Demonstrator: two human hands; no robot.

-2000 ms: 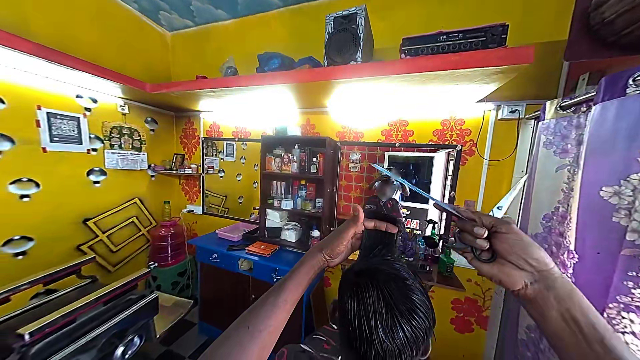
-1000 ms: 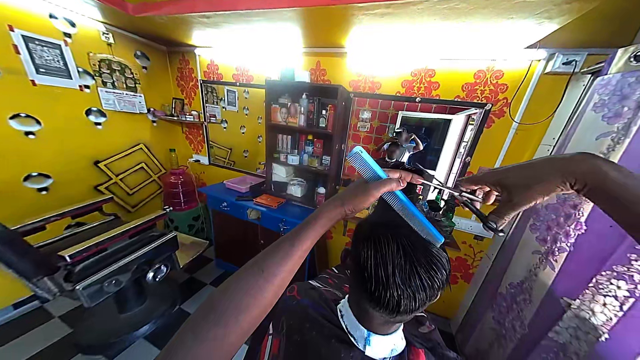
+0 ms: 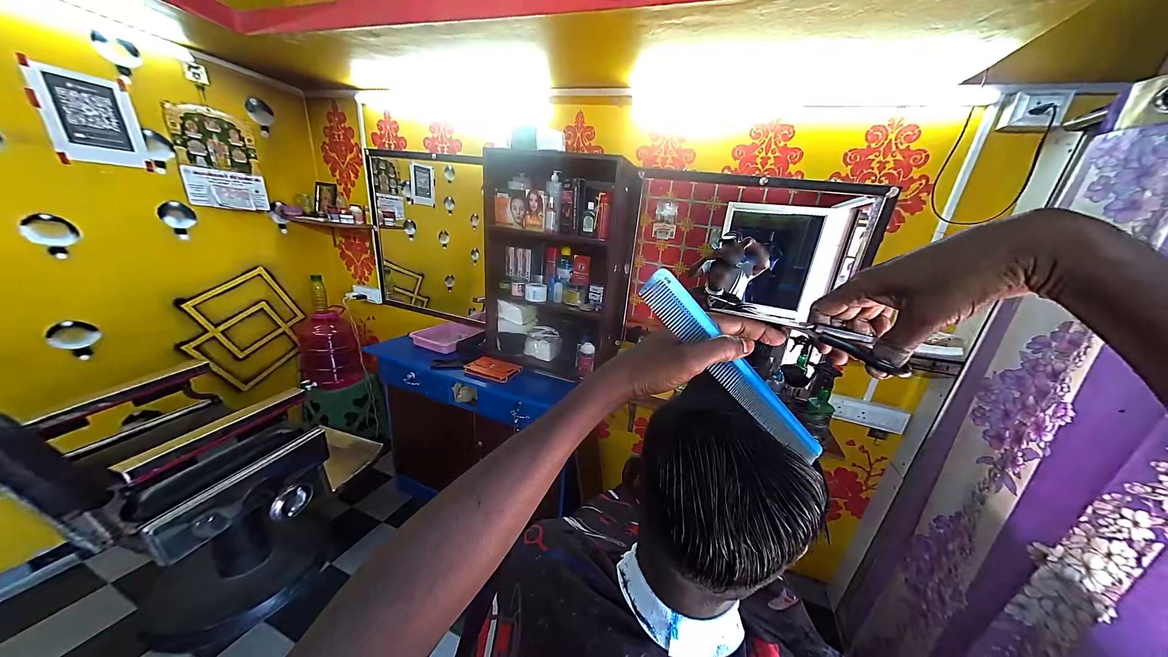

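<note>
My left hand [image 3: 684, 359] grips a blue hair comb [image 3: 735, 370] that slants down to the right above a seated person's wet, combed black hair [image 3: 730, 493]. Its fingers reach forward beside a lock of hair, though the grip on the lock is partly hidden. In my right hand [image 3: 881, 315] are haircutting scissors [image 3: 858, 345], their blades pointing left toward the left fingertips. Around the person's neck is a white neck strip [image 3: 675, 620] over a dark patterned cape [image 3: 557, 584].
An empty barber chair [image 3: 210, 493] stands at the left. Ahead are a blue counter [image 3: 538, 388], a dark shelf of bottles [image 3: 566, 255] and wall mirrors [image 3: 785, 246]. A purple floral curtain [image 3: 1077, 438] hangs close on the right.
The comb shows in my left hand, unlike two seconds ago. The scissors have gone from pointing up-left to lying nearly level by my left fingers. The view has tilted down.
</note>
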